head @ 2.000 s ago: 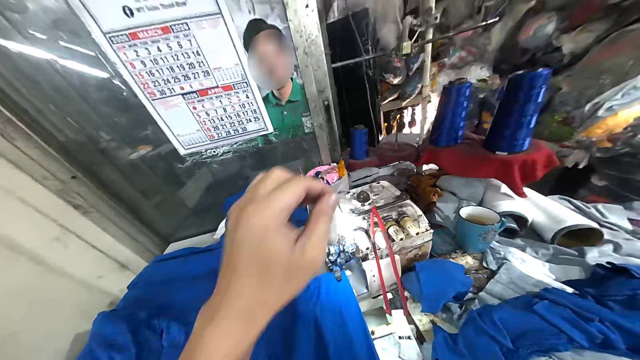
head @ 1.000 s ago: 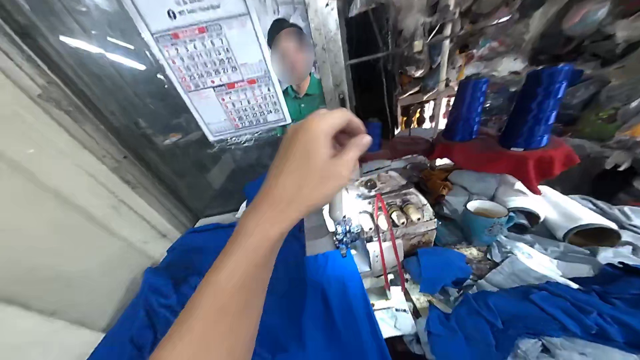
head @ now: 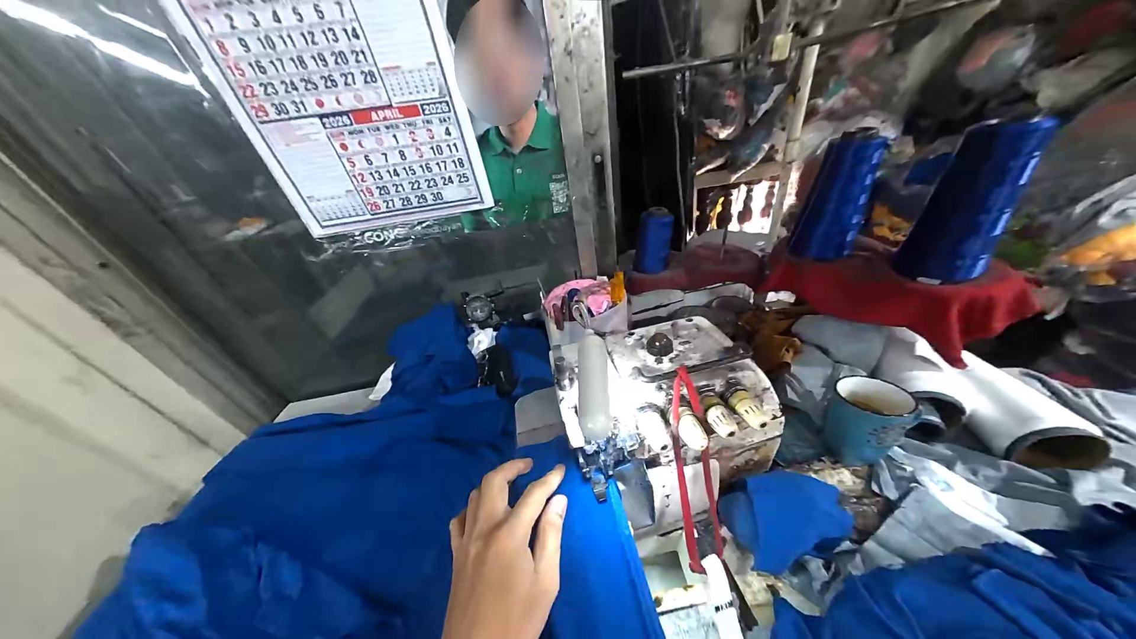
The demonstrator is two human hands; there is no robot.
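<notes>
My left hand (head: 510, 550) rests palm down on the blue cloth (head: 355, 488), fingers slightly spread and holding nothing. It lies just left of the needle and presser-foot area (head: 602, 466) of an overlock sewing machine (head: 683, 382), not touching it. A strip of the blue cloth runs under or beside the presser foot; which one I cannot tell. The machine has several pale tension dials on its front and a bright light at its left side. A red cord loop (head: 683, 470) hangs over it, and a white-handled tool (head: 721, 595) is below. My right hand is out of view.
Blue thread cones (head: 839, 195) stand on red cloth (head: 923, 302) behind the machine. A teal mug (head: 870, 422), fabric rolls (head: 1003, 390) and scraps of cloth lie to the right. Glass bearing a calendar (head: 355, 115) and a printed picture of a person (head: 519, 160) stands behind.
My left hand has come down from its raised place in front of the glass and machine onto the blue cloth. Its fingers, bunched together before, are now spread.
</notes>
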